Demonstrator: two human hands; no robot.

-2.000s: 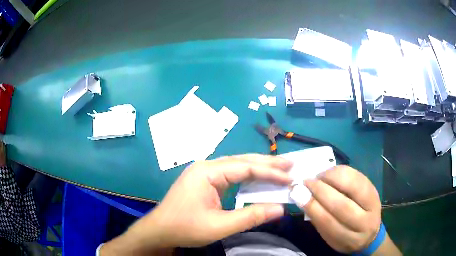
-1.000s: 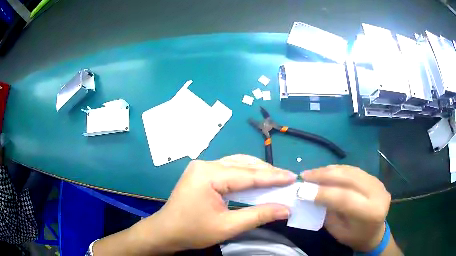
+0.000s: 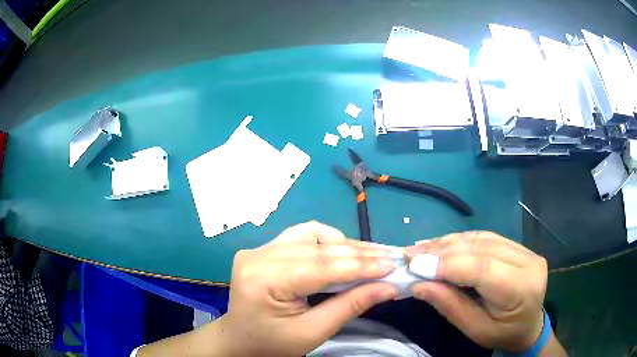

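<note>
My left hand (image 3: 307, 275) and my right hand (image 3: 489, 282) meet at the front edge of the bench. Both hold a white sheet part (image 3: 404, 277) between fingers and thumbs; the fingers cover most of it, so its shape is hidden. A small white pad or finger cot (image 3: 424, 265) shows at my right index fingertip; I cannot tell which. Diagonal cutters (image 3: 359, 176) with black handles and orange bands lie open just beyond my hands. Several small white square pads (image 3: 343, 130) lie near their jaws. A tiny white piece (image 3: 406, 220) lies between the cutters and my right hand.
A large flat white sheet (image 3: 241, 178) lies mid-bench. A small folded white part (image 3: 140, 173) and a metal housing (image 3: 96, 137) stand at left. Metal housings (image 3: 520, 84) are stacked at right. A thin rod (image 3: 539, 222) lies on the dark surface. A blue bin (image 3: 115, 314) is below the bench edge.
The white sheet part has turned and folded between my hands, and less of it shows now. The tiny white piece appeared on the mat. The view has shifted, moving the bench items slightly left.
</note>
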